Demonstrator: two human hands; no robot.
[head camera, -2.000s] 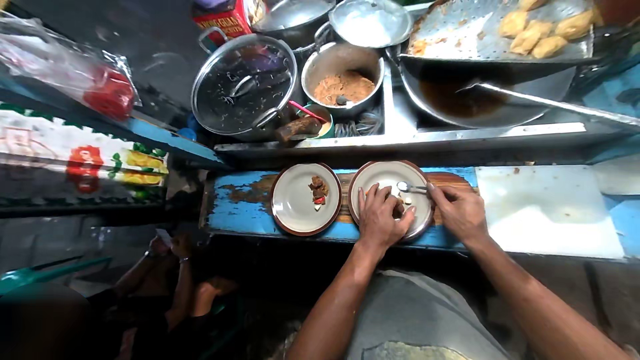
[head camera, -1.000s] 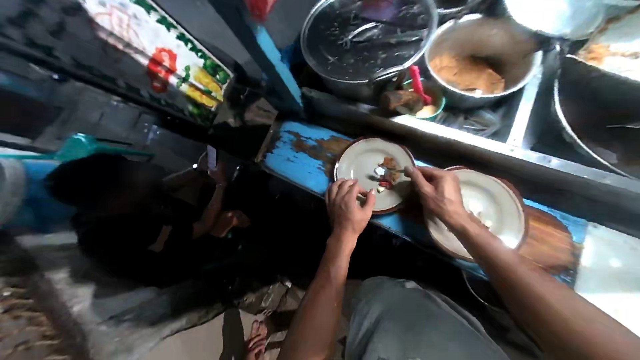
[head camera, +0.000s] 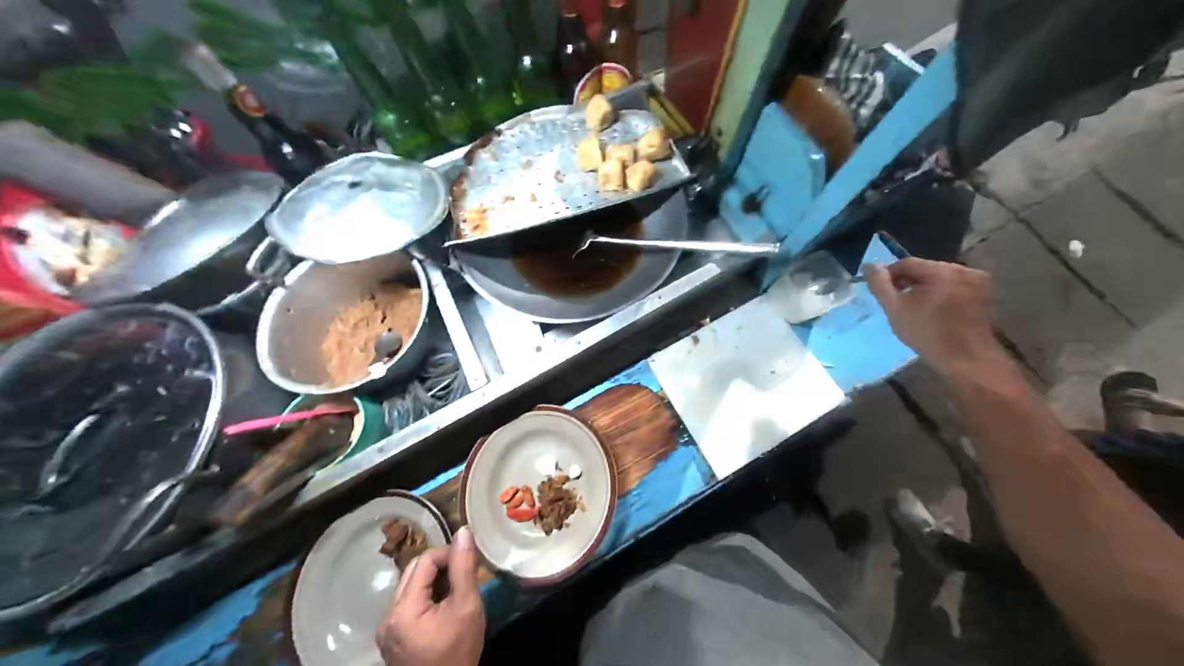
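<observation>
My left hand (head camera: 433, 601) is over the right rim of the left plate (head camera: 335, 583), thumb and forefinger near its brown food pieces (head camera: 403, 540); whether it holds anything is unclear. Beside it, the right plate (head camera: 532, 435) bears red chili pieces (head camera: 519, 502), brown food bits (head camera: 559, 504) and small white pieces. Far to the right, my right hand (head camera: 934, 301) pinches the handle of a spoon (head camera: 860, 276), whose bowl end lies in a small translucent container (head camera: 810, 287) at the end of the blue ledge.
A white board (head camera: 747, 384) lies on the ledge. Behind stand a pot of brown paste (head camera: 370, 333), a wok of dark liquid with a ladle (head camera: 684, 245), a tray of fried pieces (head camera: 527, 185), and a large pot (head camera: 102, 444). A pink handle (head camera: 289, 419) sticks out over a green cup.
The view has swung strongly right. My right hand has left the plates and moved to the container at the ledge's right end. Brown food and red pieces now lie on the right plate.
</observation>
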